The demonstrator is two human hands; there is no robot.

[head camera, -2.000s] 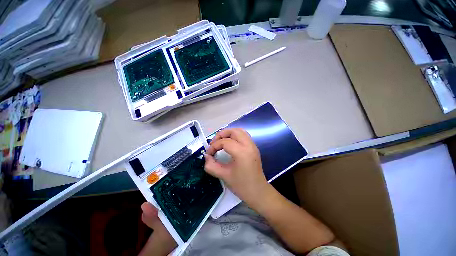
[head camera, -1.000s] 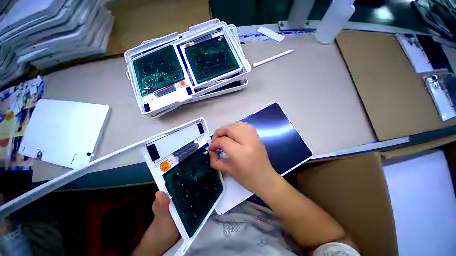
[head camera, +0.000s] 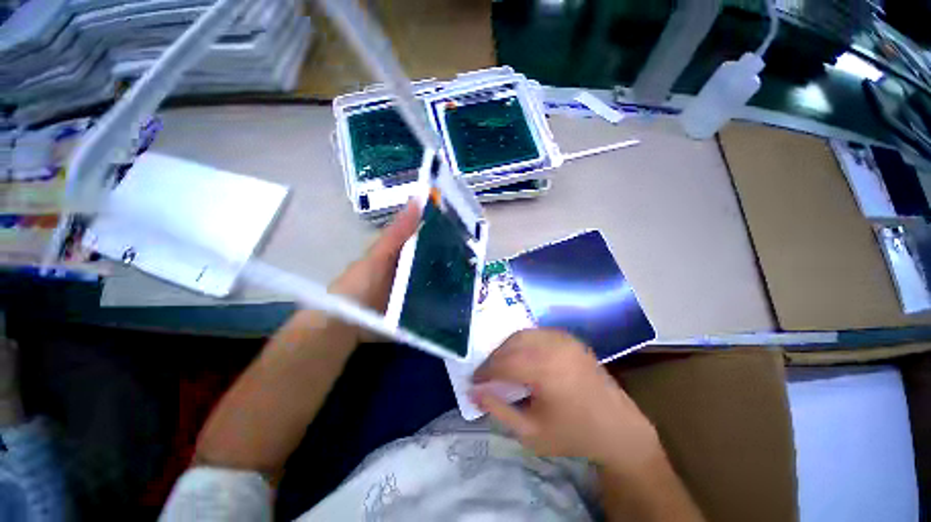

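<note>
My left hand [head camera: 383,265] grips the calculator front half [head camera: 441,270] by its edge and holds it raised and steeply tilted, its green board facing right. The empty white frame [head camera: 306,291] hangs from it and sweeps left and up, blurred. The writing-tablet screen half [head camera: 587,291] lies at the bench's front edge, dark panel on the right, white part on the left with a small green board near its top. My right hand [head camera: 556,393] is over the white part's lower end, fingers curled; whether it grips the edge is unclear.
Waiting board halves [head camera: 495,133] lie stacked behind. A closed white unit [head camera: 194,219] lies left, with stacked slabs [head camera: 225,51] beyond. A thin white stick [head camera: 602,150], squeeze bottle [head camera: 723,97], brown cardboard sheet [head camera: 791,224] and open box [head camera: 715,428] are right.
The board half has been turned upright and lifted, and its frame has swung up. My left hand has moved up. My right hand has left the board and moved down to the screen half.
</note>
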